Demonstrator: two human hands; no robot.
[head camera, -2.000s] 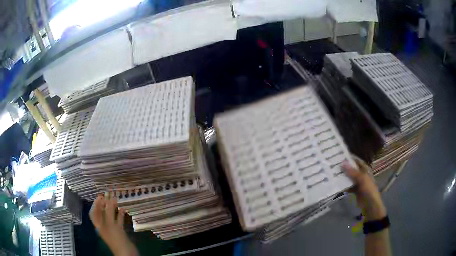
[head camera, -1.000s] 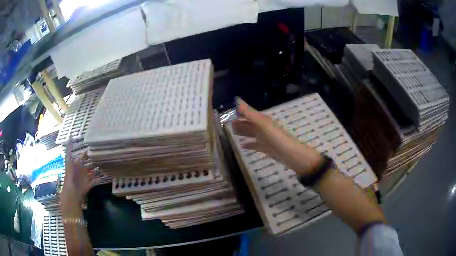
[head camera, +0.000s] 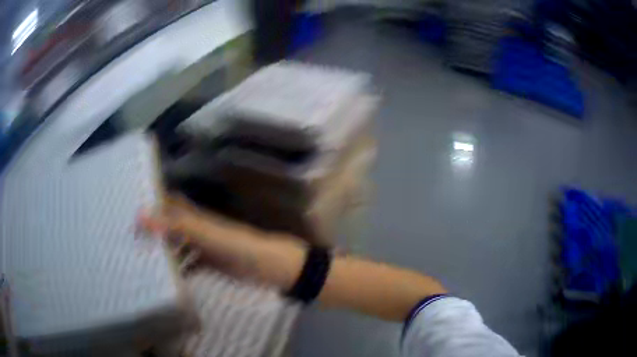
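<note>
The view is strongly blurred. A pile of white trays (head camera: 84, 237) fills the left side, its top facing me and its left part cut off by the picture's edge. My right hand (head camera: 174, 226) reaches in from the lower right and grips the pile's right edge, fingers over the top. The slots show only as faint streaks. Another slotted tray (head camera: 244, 317) lies lower, under my right forearm. My left hand cannot be made out; the pile or the picture's edge may hide it.
Another pile of white and dark trays (head camera: 279, 101) stands beyond my forearm. Grey glossy floor (head camera: 433, 209) lies to the right. A blue pallet (head camera: 534, 77) is at the upper right, and a blue object (head camera: 590, 240) at the right edge.
The view has swung right. My right hand has moved from above the slotted tray to the edge of a white pile. My left hand has dropped out of sight.
</note>
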